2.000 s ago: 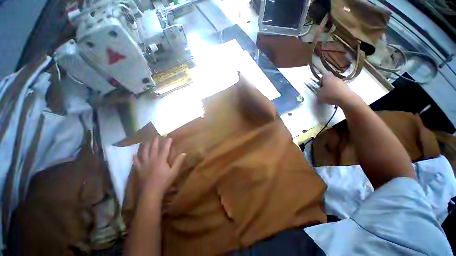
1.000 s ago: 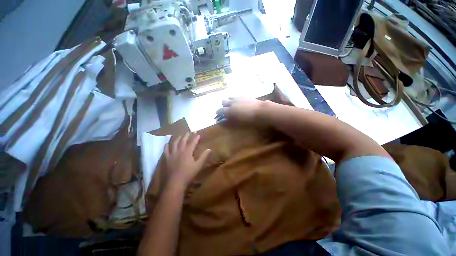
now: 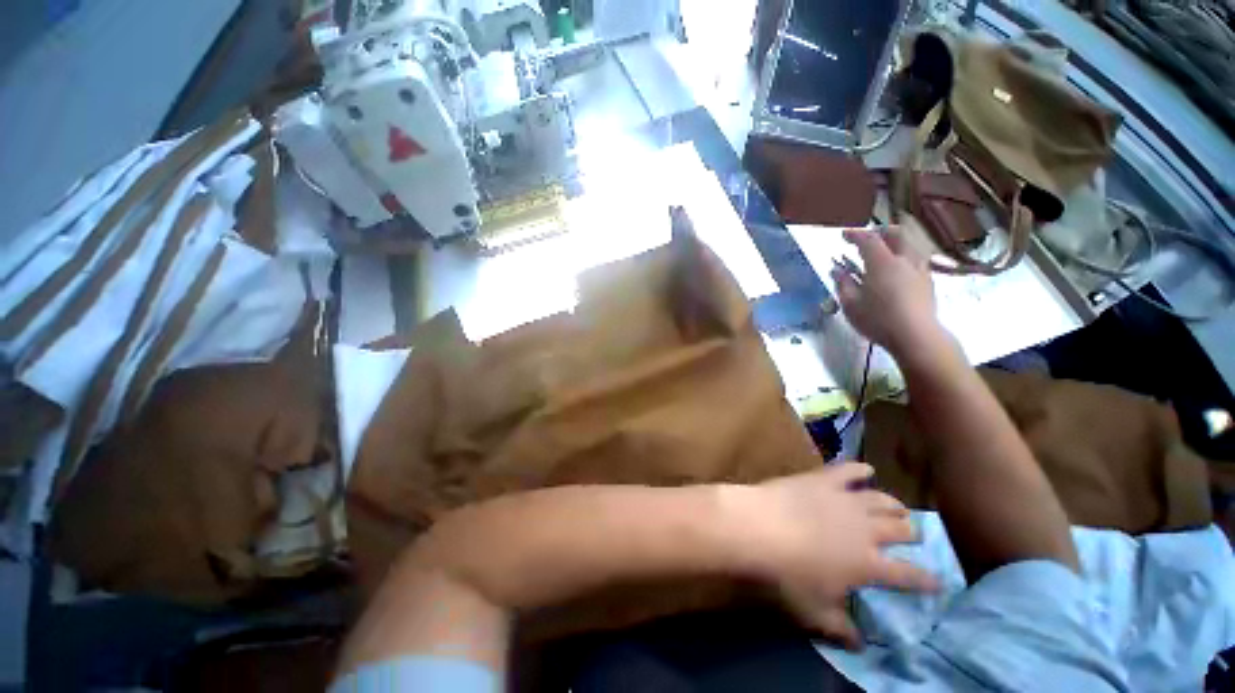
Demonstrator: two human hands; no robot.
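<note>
The brown fabric panel (image 3: 582, 420) lies from the white table over my lap, with a darker raised fold near its upper right corner. A white layer (image 3: 366, 386) shows at its left edge. My left hand (image 3: 840, 548) reaches across the panel to its lower right edge, fingers spread, holding nothing visible. My right hand (image 3: 887, 291) is over the white table right of the dark bed plate (image 3: 786, 271). A small dark thin thing shows at its fingertips; whether it is gripped is unclear.
The sewing machine head (image 3: 400, 142) stands at upper left, above a gold clamp frame (image 3: 526, 217). White-brown striped layers (image 3: 129, 298) hang at left. A screen (image 3: 826, 68), brown block (image 3: 813, 183) and tan bag (image 3: 1036, 115) are behind. Brown pieces (image 3: 1084, 454) lie at right.
My right hand has moved from the panel's top edge to the right, over the table. My left hand has left the panel's left side and crossed to its lower right.
</note>
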